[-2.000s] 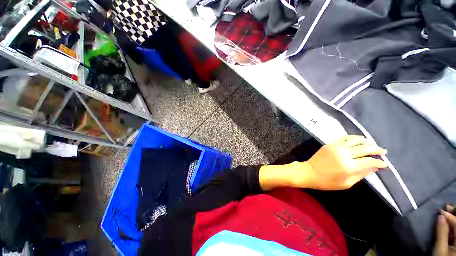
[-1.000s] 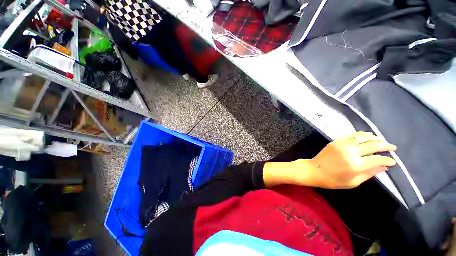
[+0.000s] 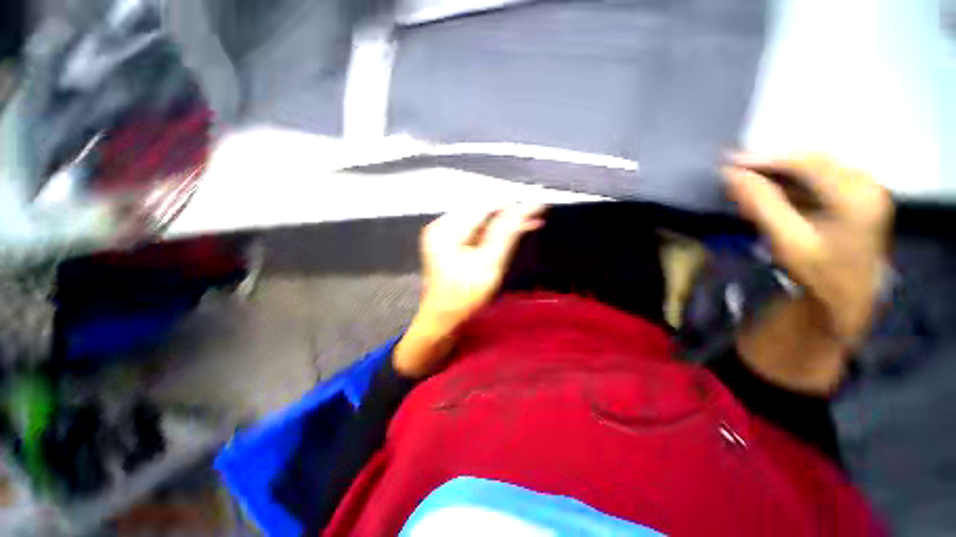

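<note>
The dark grey garment (image 3: 524,84) lies on the white table along its front edge, blurred by motion. A white binding line (image 3: 524,155) runs along its hem, and a wide white strip (image 3: 367,89) runs away from the hem. My left hand (image 3: 461,262) is at the table's front edge, with its fingertips just below the hem; blur hides whether they grip cloth. My right hand (image 3: 823,231) is at the garment's lower right edge, its fingertips closed on the cloth. No needle or thread can be made out.
A red plaid bundle under clear plastic (image 3: 152,152) lies on the table (image 3: 273,178) at the left. A blue bin (image 3: 304,420) stands on the floor at the lower left. My red apron (image 3: 587,409) is close against the table's front edge.
The view has swung to the right, so the table edge now runs nearly level. My right hand has come fully into view. My left fingers no longer overlap the white hem line.
</note>
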